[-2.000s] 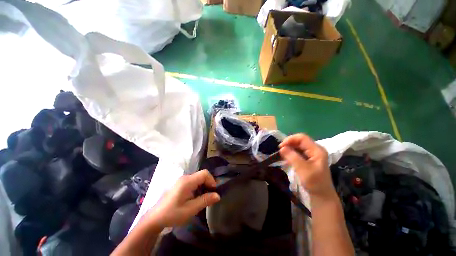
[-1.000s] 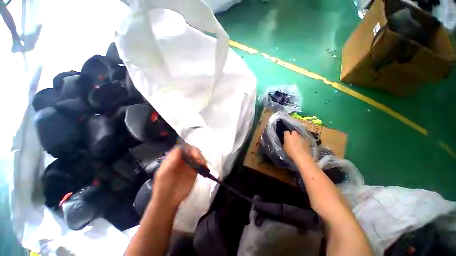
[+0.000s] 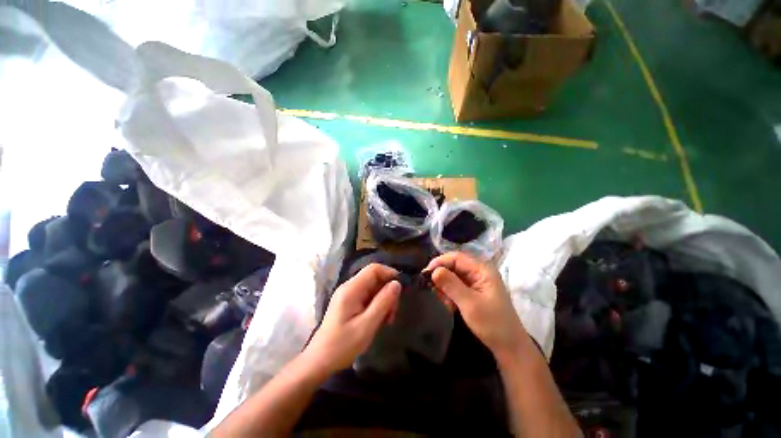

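Observation:
A dark grey bag or pouch [image 3: 402,334] with black edges lies on my lap below my hands. My left hand [image 3: 364,312] pinches a black strap end between thumb and fingers. My right hand [image 3: 467,295] is close beside it and pinches a tiny black piece [image 3: 425,277], mostly hidden by the fingertips. Two open clear plastic bags, the left one [image 3: 400,208] and the right one [image 3: 466,227], hold dark contents just ahead. A smaller clear bag [image 3: 384,161] lies beyond them.
A white bulk sack [image 3: 300,205] with rounded dark items stands on the left. Another white sack [image 3: 651,217] with dark items is on the right. Cardboard [image 3: 458,188] lies under the plastic bags. An open carton [image 3: 514,77] stands ahead on the green floor.
My right hand has come out of the left plastic bag, back to my left hand over the lap. My left hand has moved in from the left sack's side. The view has swung right.

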